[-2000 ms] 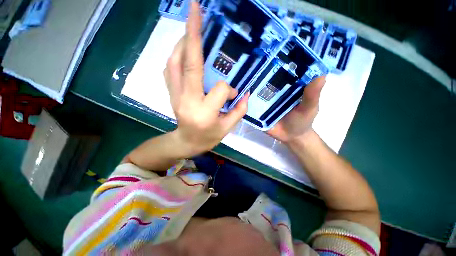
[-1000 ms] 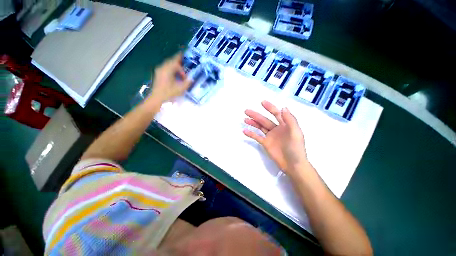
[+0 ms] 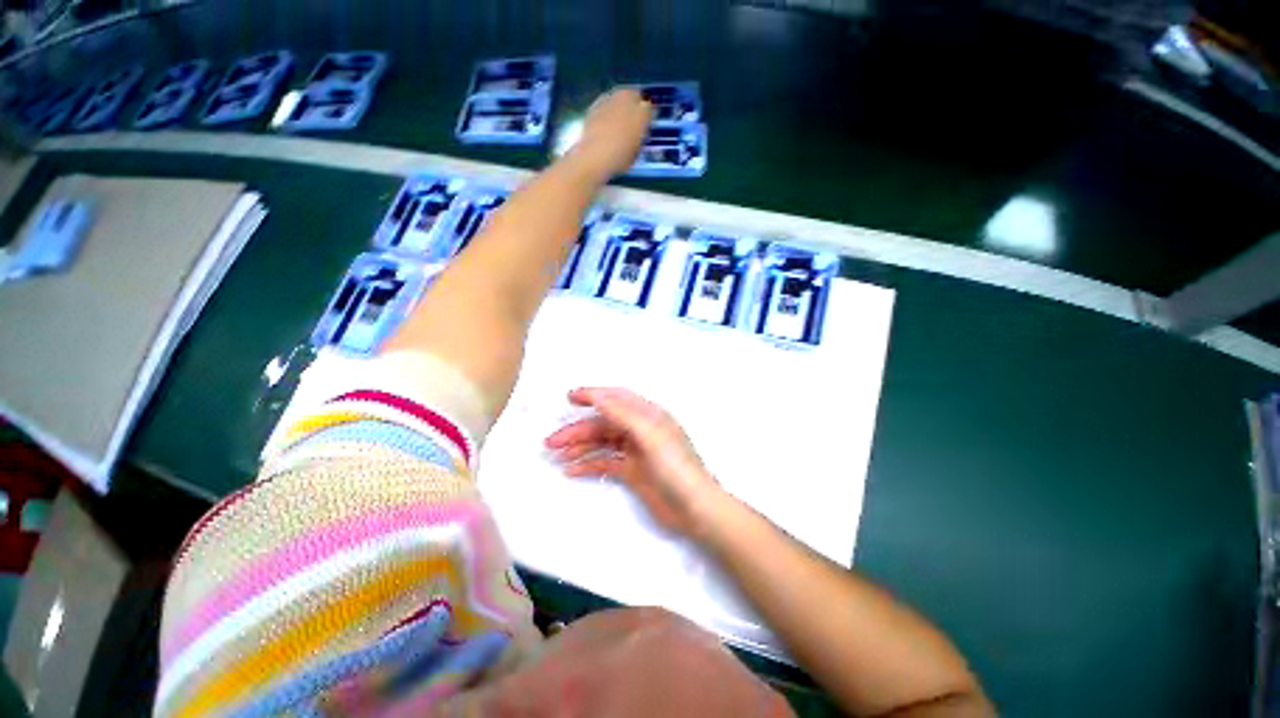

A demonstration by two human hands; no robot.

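My left hand reaches across the bench onto the dark conveyor, at the left side of a housing pair. Its fingers are hidden, so a grip cannot be made out. My right hand is held over the white sheet, palm turned left, fingers apart, empty. Pale blue housings with black insides lie in a row along the sheet's far edge, the rightmost near its corner. Another housing lies in front of the row's left end. My left arm covers part of the row.
More housing pairs lie on the conveyor to the left. A pale rail runs between conveyor and bench. A cardboard stack with a light-blue object is at left. A carton stands below it.
My left hand has left the housing at the sheet's left side and moved forward to the conveyor. My right hand stays open over the sheet. The view has shifted, showing more of the conveyor.
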